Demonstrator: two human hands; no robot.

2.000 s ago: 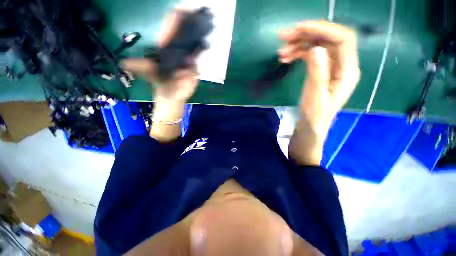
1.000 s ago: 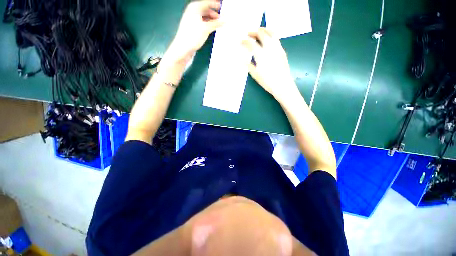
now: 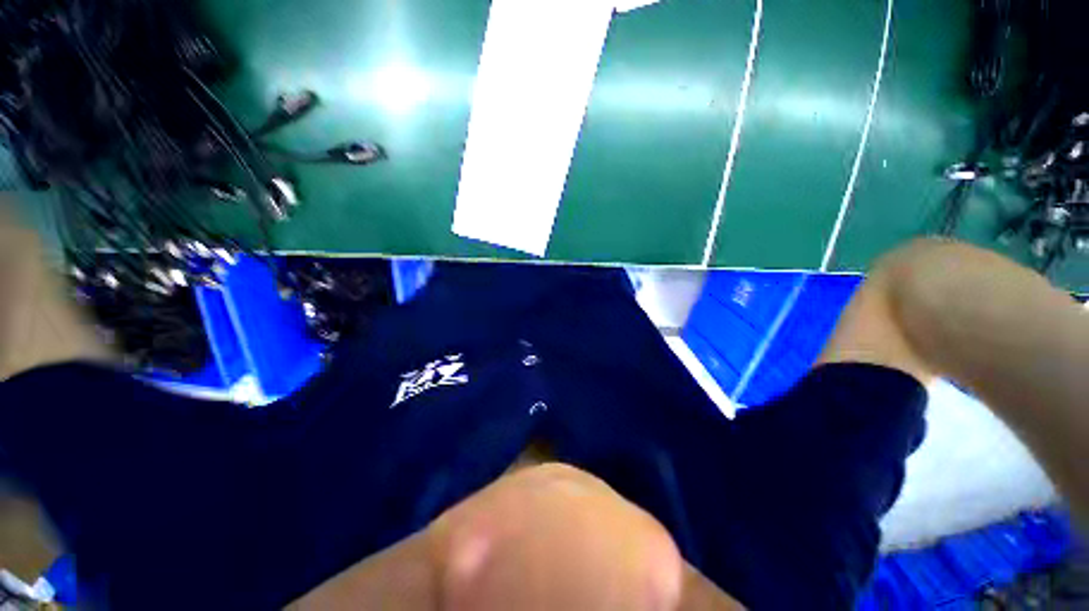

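Note:
The long white label sheet (image 3: 525, 131) lies flat on the green bench, its near end close to the bench's front edge and its far end cut off by the top of the picture. No label or connector module lies on its visible part. Neither of my hands is in view. My bent right arm runs out past the right edge, and my blurred left arm is cut off at the left edge. What my hands hold, if anything, is hidden.
A black cable pile (image 3: 108, 107) covers the bench's left side, with loose plugs (image 3: 358, 153) reaching inward. Another dark cable pile (image 3: 1051, 179) is at the right. A corner of another white sheet (image 3: 633, 5) shows at the far edge. Blue bins (image 3: 746, 328) stand below the front edge.
Both hands have left the white sheets and gone out of the picture, with the arms spread to the sides. The view has shifted, so less of the second white sheet shows.

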